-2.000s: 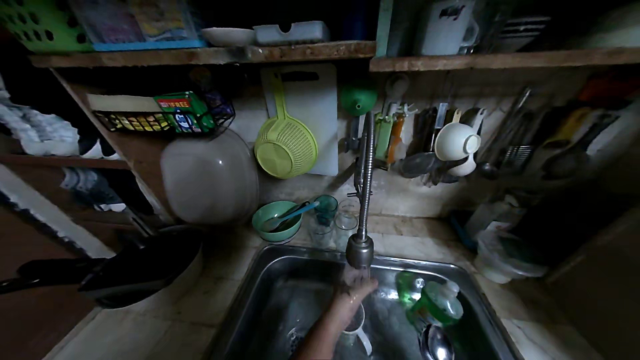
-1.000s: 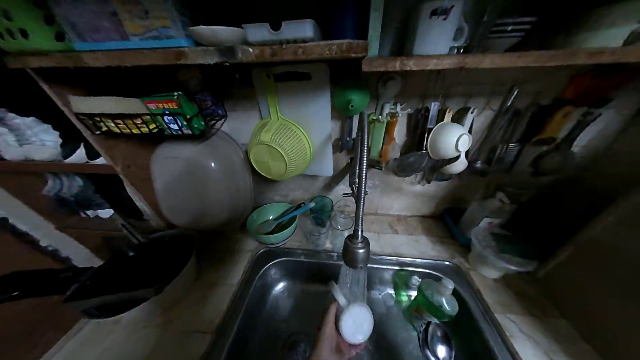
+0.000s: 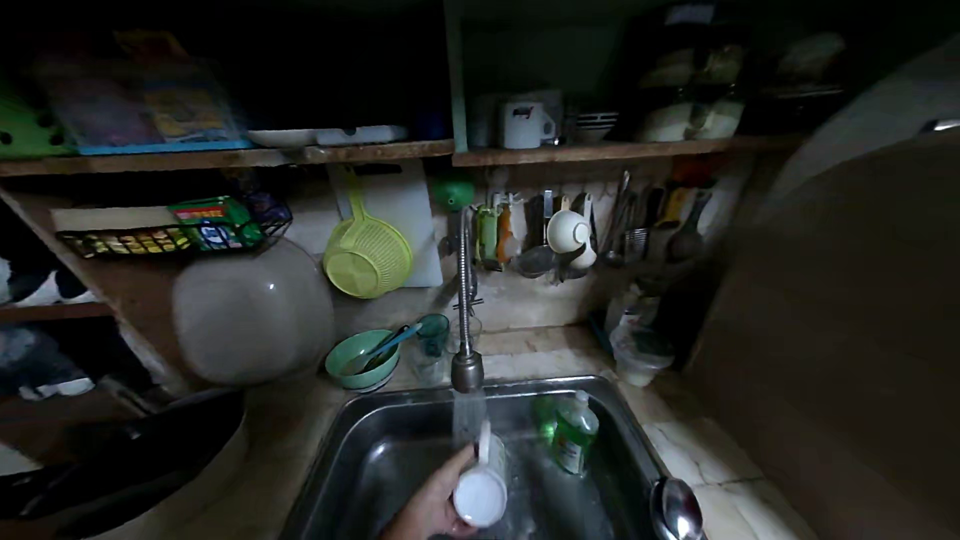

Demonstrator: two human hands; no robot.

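Note:
My left hand (image 3: 433,501) comes from the bottom edge, its fingers closed around a white mug (image 3: 481,495) from the left. The mug is tilted, one round end toward me and its handle up, just below the stream from the metal spring-neck faucet (image 3: 467,367). Both are over the stainless steel sink (image 3: 397,442). At the sink's right side stands a clear bottle of green liquid (image 3: 575,435), bearing a label. Shiny metal spoons (image 3: 679,510) lie by the right rim. My right hand is out of view.
Left behind the sink, a green bowl (image 3: 365,358) holds utensils, beside drinking glasses (image 3: 433,334). A dark pan (image 3: 150,457) is at the left. A lidded plastic tub (image 3: 642,356) stands right of the sink. A yellow-green strainer (image 3: 367,257) hangs below a wooden shelf (image 3: 600,153).
Two seconds ago my left hand was under the faucet, with the mug below it in the sink. One second ago it held the mug, as now. The view has shifted upward and right.

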